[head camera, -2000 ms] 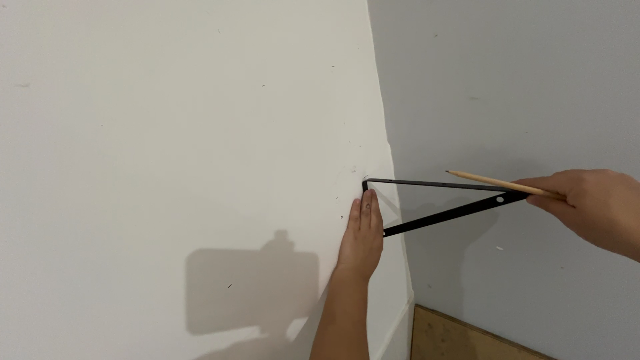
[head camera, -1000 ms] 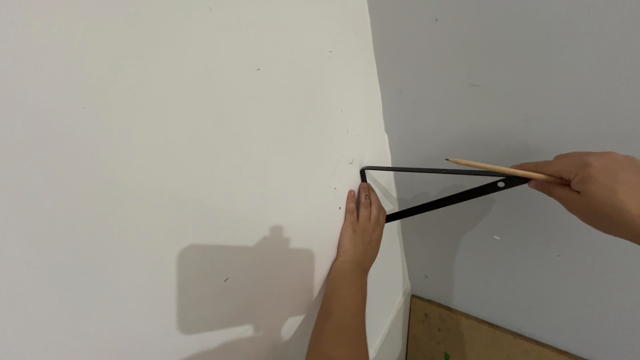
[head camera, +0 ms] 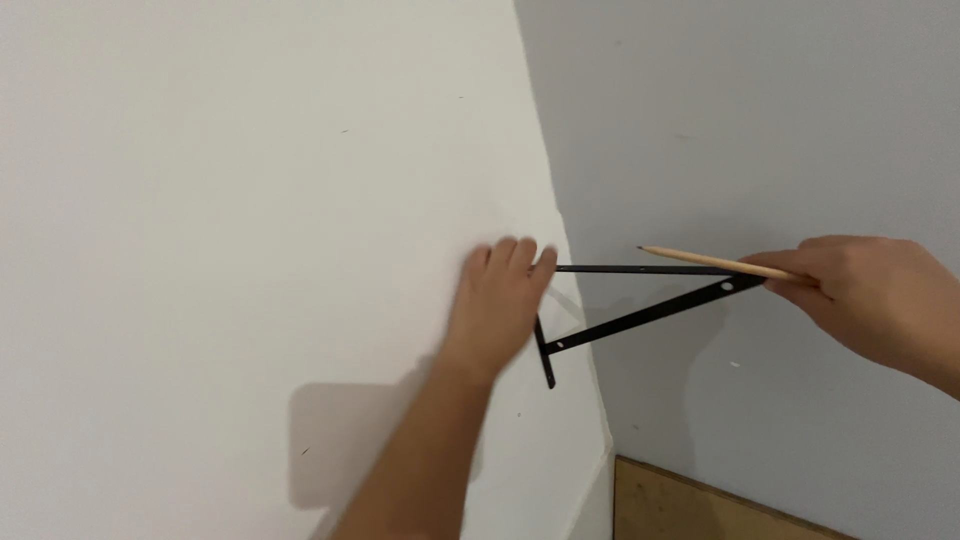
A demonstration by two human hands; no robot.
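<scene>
A black metal shelf bracket (head camera: pixel 637 318), triangular with screw holes, stands out from the white wall (head camera: pixel 225 225) close to the corner. My right hand (head camera: pixel 870 292) pinches its outer tip and, in the same grip, a wooden pencil (head camera: pixel 705 260) whose point faces left. My left hand (head camera: pixel 502 300) lies over the bracket's upper corner at the wall, with the fingers bent and slightly blurred. It hides that corner and part of the wall-side strip; whether it grips the metal I cannot tell. The strip's lower end shows below the hand.
A grey wall (head camera: pixel 787 165) meets the white one at a corner with an uneven edge. At the lower right is a brown wooden board (head camera: pixel 675 499). Small dark marks dot the white wall, and a shadow falls on it at the lower left.
My left hand has moved up from the bracket's wall-side strip to its upper corner, uncovering the strip's lower end. My right hand still holds the outer tip and the pencil.
</scene>
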